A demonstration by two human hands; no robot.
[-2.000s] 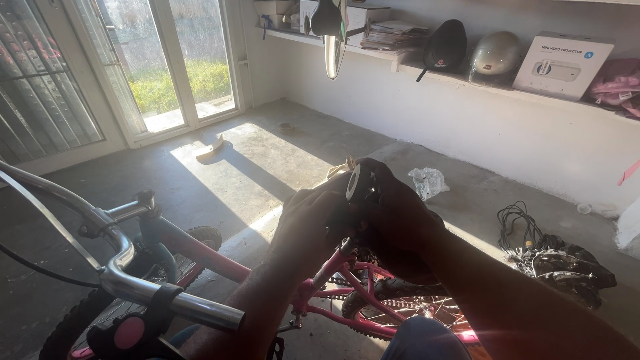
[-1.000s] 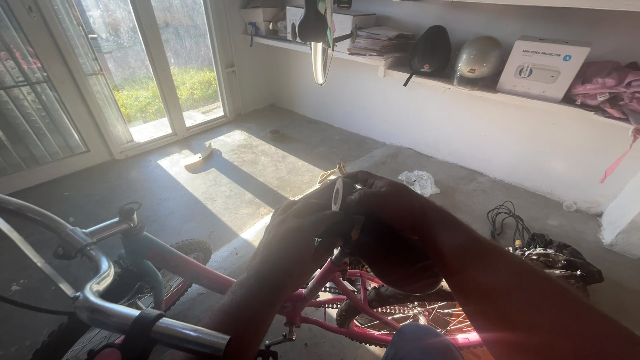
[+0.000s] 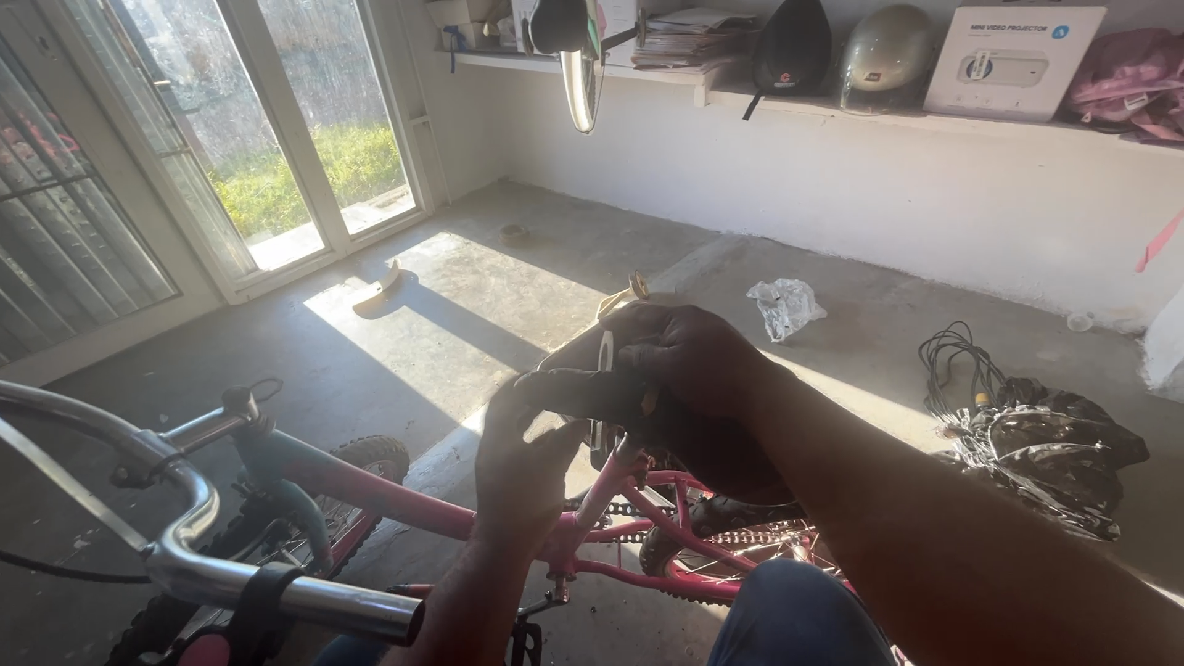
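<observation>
Both my hands meet above the seat tube of a pink bicycle frame (image 3: 398, 499). My left hand (image 3: 527, 444) has its fingers on a dark object, possibly a bicycle saddle (image 3: 721, 458), seen against the light. My right hand (image 3: 694, 361) grips the same dark object from above, close to a pale ring-like part (image 3: 606, 351) that stands between the fingers. Just past my right fingertips is a small tan looped piece (image 3: 636, 287), whose kind I cannot tell. Chrome handlebars (image 3: 277, 592) are at the lower left, and my knee (image 3: 795, 615) is below.
A crumpled clear plastic bag (image 3: 786, 308) and a black plastic bag with cables (image 3: 1045, 453) lie on the concrete floor. A curved pale piece (image 3: 377, 291) sits near the glass doors. The wall shelf (image 3: 832, 104) holds a helmet (image 3: 886, 60), a projector box (image 3: 1013, 60) and papers.
My left hand has shifted, its fingers now spread apart with the thumb side lower under the dark object. My right hand stays on it.
</observation>
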